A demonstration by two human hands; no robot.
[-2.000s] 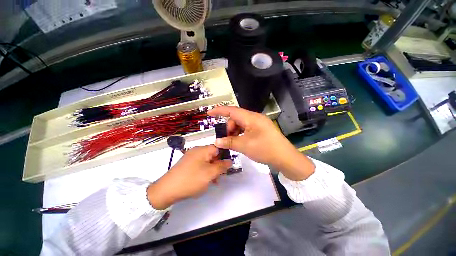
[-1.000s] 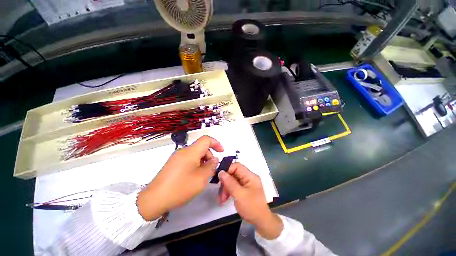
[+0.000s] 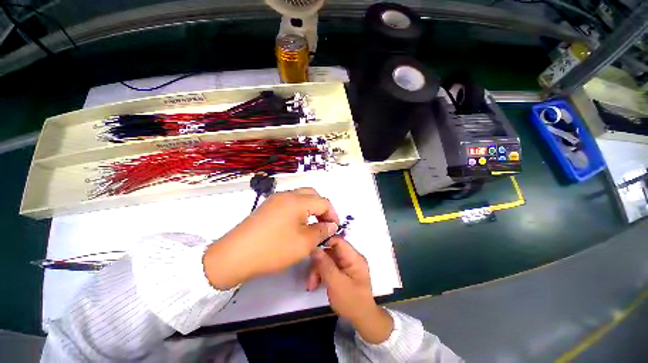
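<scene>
My left hand (image 3: 273,230) and my right hand (image 3: 344,278) meet over the white sheet (image 3: 284,301). Their fingertips pinch a small dark taped piece of the harness (image 3: 335,235), with a tiny dark and white end sticking out past the fingers. The fingers hide most of it. A round black plug (image 3: 263,184) on a thin black lead lies by the tray's near edge, and the lead runs under my left hand. Thin wires (image 3: 82,262) lie on the sheet at the left, partly under my left sleeve.
A cream two-compartment tray (image 3: 64,207) holds red wire leads (image 3: 170,169) and darker leads (image 3: 199,122). Black tape rolls (image 3: 398,99) stand beside the tape dispenser (image 3: 472,142). A gold can (image 3: 293,58) and fan (image 3: 298,8) stand behind. A blue bin (image 3: 568,142) is at far right.
The black tape strip, broad and visible between the fingers earlier, now shows only as a narrow dark piece. Both hands have come lower than two seconds ago, and the fingertips are closer together.
</scene>
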